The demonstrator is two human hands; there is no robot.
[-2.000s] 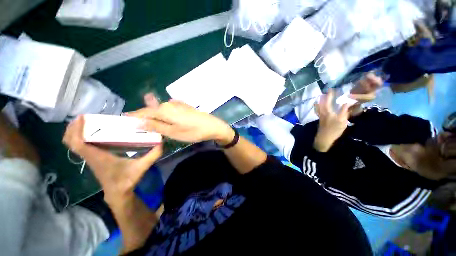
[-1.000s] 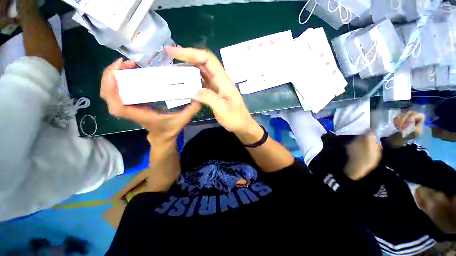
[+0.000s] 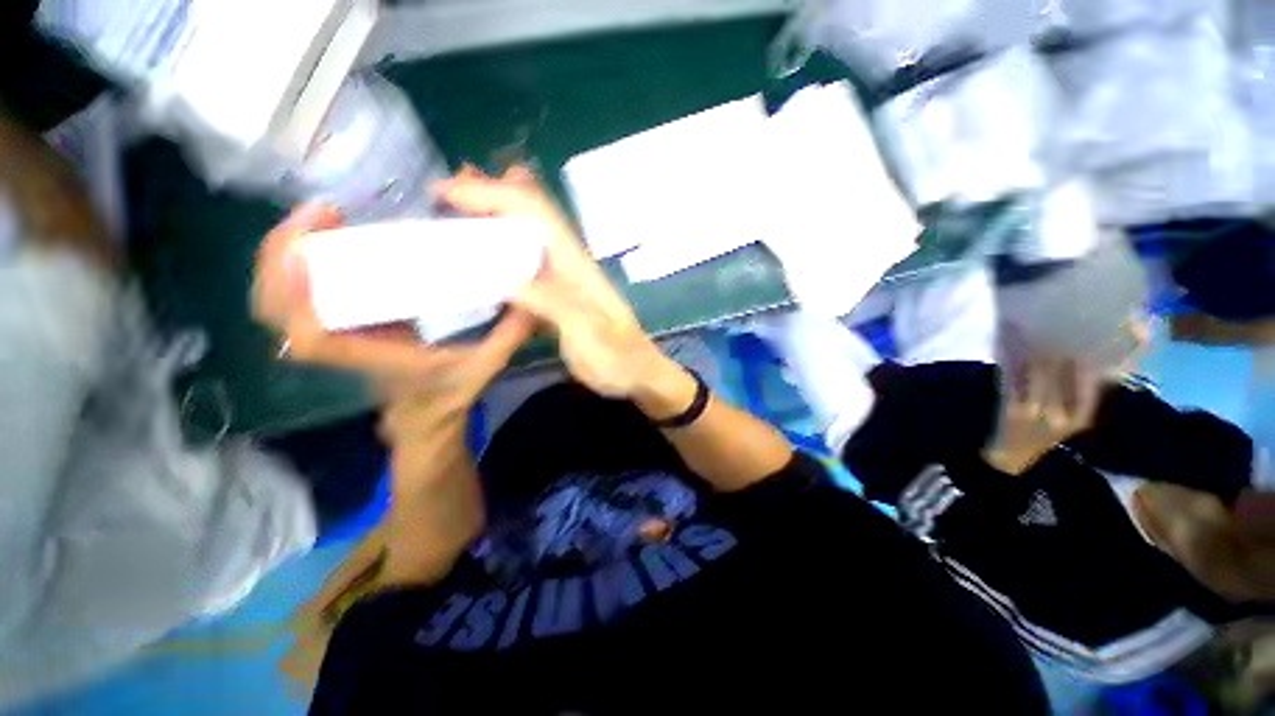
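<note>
A small white box (image 3: pixel 420 273) is held up over the green bench in front of my chest. My left hand (image 3: pixel 357 350) grips its left end and underside. My right hand (image 3: pixel 580 301), with a dark band at the wrist, grips its right end. A small light part shows under the box between my hands; I cannot tell if it is a flap. Flat white blanks (image 3: pixel 671 182) lie fanned on the bench to the right. The picture is blurred.
White boxes (image 3: pixel 238 70) and shiny clear wrapping sit at upper left. More white boxes (image 3: pixel 972 126) are at upper right. A person in light clothing (image 3: pixel 126 448) is close on the left; another in a black striped top (image 3: pixel 1049 532) is on the right.
Since the first frame, the box has swung to the right and its reddish lower edge no longer shows. Since one second ago, the view has shifted slightly; both hands still hold the box.
</note>
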